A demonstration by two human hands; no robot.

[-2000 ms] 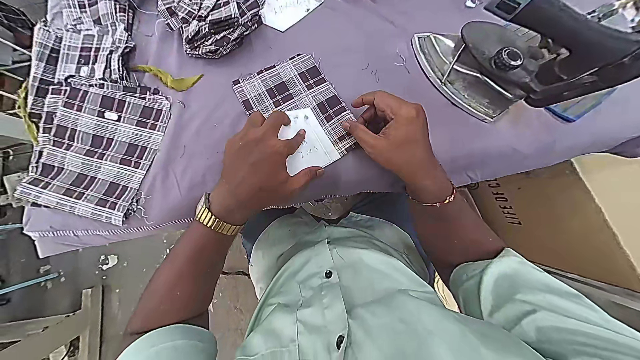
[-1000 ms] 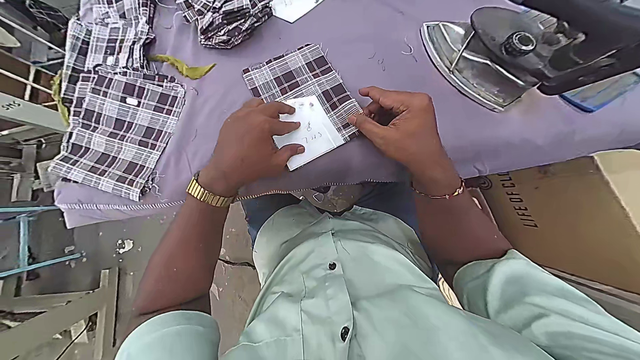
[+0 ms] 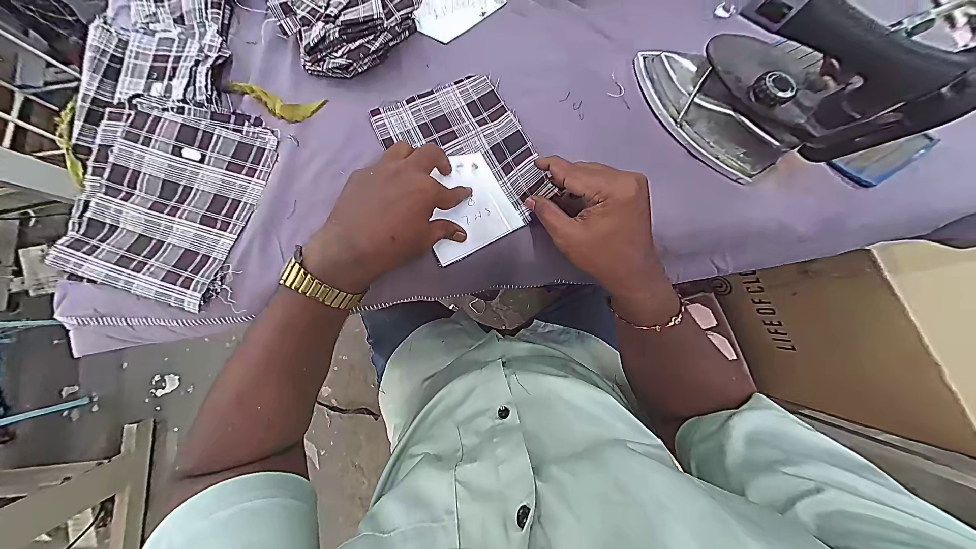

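A plaid fabric piece [image 3: 465, 114] lies on the purple cloth of the table, with a white card template [image 3: 488, 221] bearing handwriting on top of its near part. My left hand [image 3: 389, 210] rests on the card's left side, fingers spread and pressing down; it grips nothing. With thumb and index finger, my right hand [image 3: 598, 217] pinches the fabric's right edge beside the card. The fabric under the card and under my left fingers is hidden.
An electric iron [image 3: 732, 107] stands at the right, near a blue-edged pad [image 3: 884, 160]. Plaid pieces [image 3: 168, 206] are stacked at the left, and a bunched plaid pile [image 3: 343, 34] and another white card [image 3: 457, 17] lie at the back. A cardboard box [image 3: 831, 335] is below the table's right edge.
The view has shifted a little. Both hands stay at the fabric and card; my right fingers remain at the fabric's right edge.
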